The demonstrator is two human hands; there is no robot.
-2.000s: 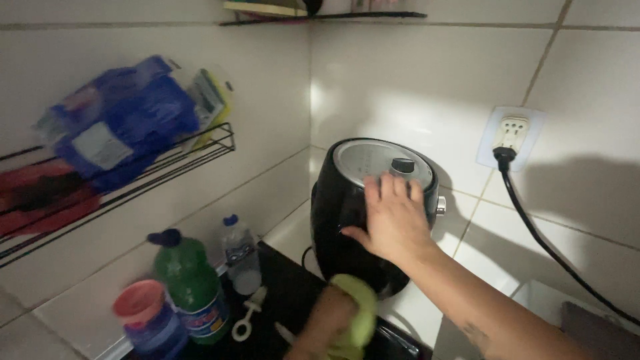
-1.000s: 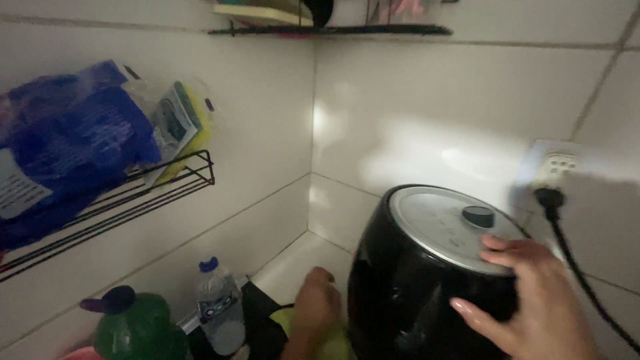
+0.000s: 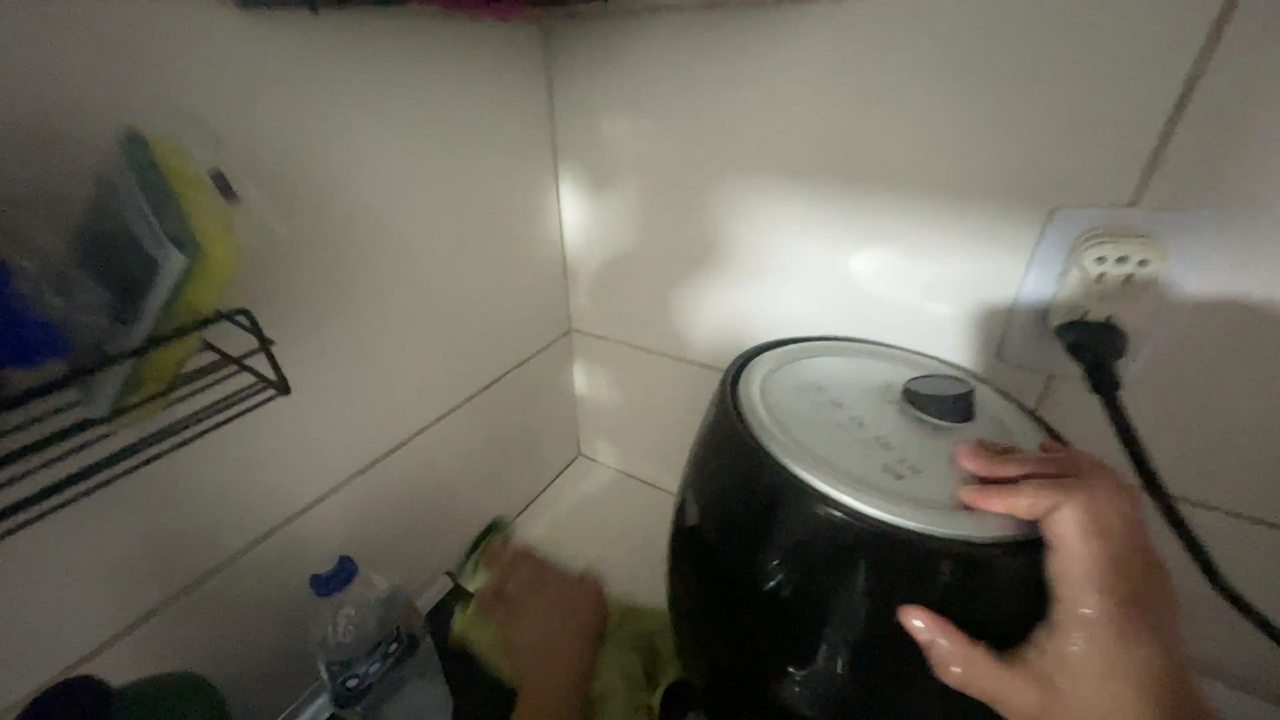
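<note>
A black air fryer (image 3: 800,560) with a silver top panel and a dark knob (image 3: 938,398) stands in the tiled corner. My right hand (image 3: 1080,570) rests on it, fingertips on the rim of the panel and thumb against the black front. To the left of the appliance, my left hand (image 3: 550,610) is closed on a yellow-green cloth (image 3: 635,650), low near the corner; motion blurs it. Part of the cloth lies between that hand and the fryer's side. The fryer's lower part is out of frame.
A clear plastic bottle (image 3: 380,640) with a blue cap stands left of my left hand, beside a partly seen green bottle (image 3: 170,695). A black wire shelf (image 3: 240,350) holds packaged sponges (image 3: 190,230). A black plug (image 3: 1095,350) sits in the wall outlet, its cord hanging right.
My left hand has moved with the cloth from the fryer's front to its left side, deeper into the corner. My right hand has shifted from the panel's top to its right edge. The view is closer.
</note>
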